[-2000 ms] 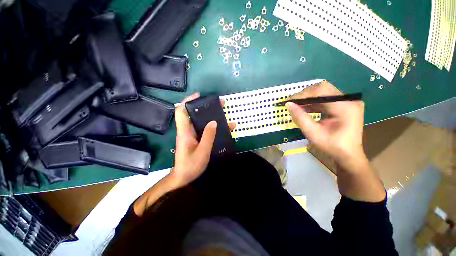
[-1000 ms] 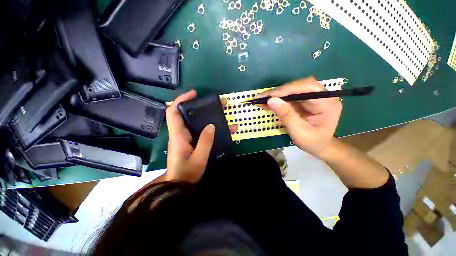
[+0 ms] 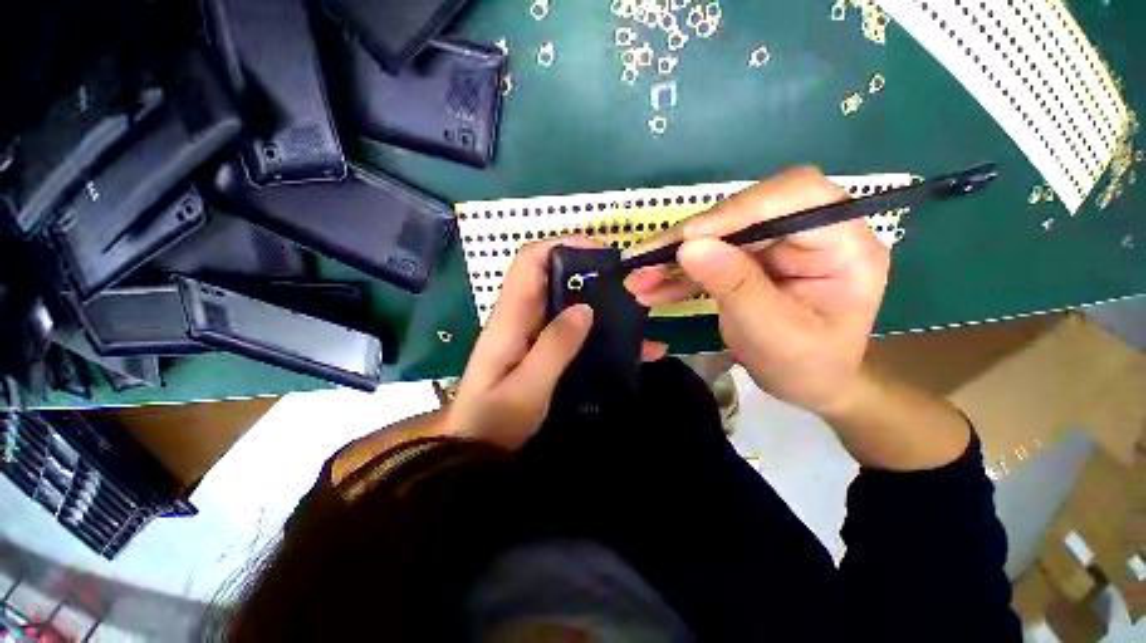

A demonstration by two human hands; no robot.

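My left hand holds a black plastic housing upright over the bench's front edge, thumb across its face. A small pale ring shows at the housing's upper end. My right hand holds black tweezers, their tip at the housing's upper right edge. A cream dot sheet lies behind both hands and is partly covered by them. Whether the tweezer tip holds anything cannot be told.
Black housings lie heaped at the left. Small rings are scattered at the back of the green mat. Another dot sheet lies at the right. A black rack-like thing stands below the bench at left, cardboard at right.
The tweezers' tip has moved from the dot sheet to the housing. A pale ring now shows on the housing's upper end. My left hand and the housing have shifted right in view, covering the sheet's middle.
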